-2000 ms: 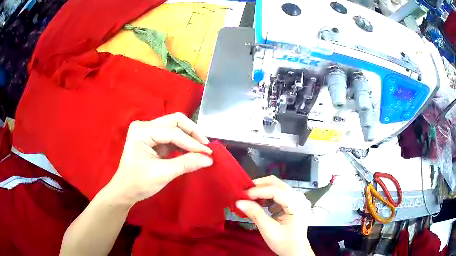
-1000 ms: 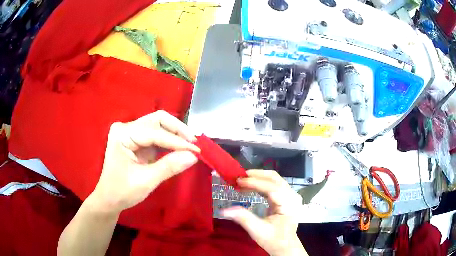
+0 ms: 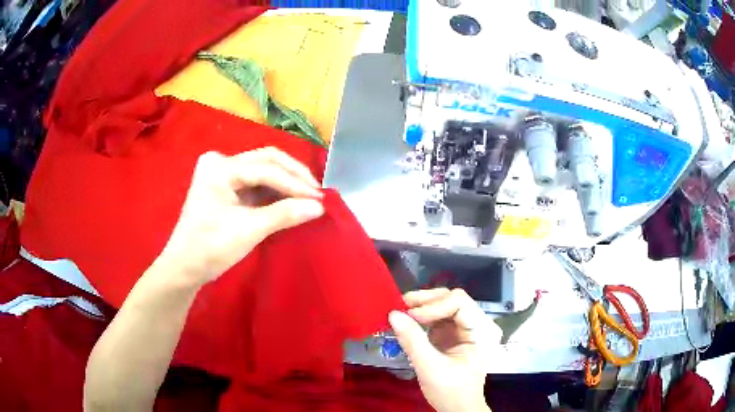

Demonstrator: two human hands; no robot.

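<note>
A bright red fabric piece (image 3: 266, 298) lies left of the machine and hangs over the table's front edge. My left hand (image 3: 242, 205) pinches its edge between thumb and fingers, near the front left of the metal cloth plate (image 3: 367, 129). My right hand (image 3: 443, 334) pinches the same edge lower and to the right. The edge is stretched straight between the hands, in front of the white and blue overlock machine (image 3: 500, 153). The fabric is away from the needle area.
Scissors (image 3: 616, 322) with orange and red handles lie at the right front. An olive green strip (image 3: 262, 88) lies on a yellow-orange board (image 3: 298, 48). Another green strip (image 3: 520, 318) is at the machine's front. A clear plastic bag (image 3: 713, 209) is at the far right.
My hands have moved further apart. The folded red edge has opened out into a longer, straight edge. My right thumb, apart from the fabric a second ago, now pinches it.
</note>
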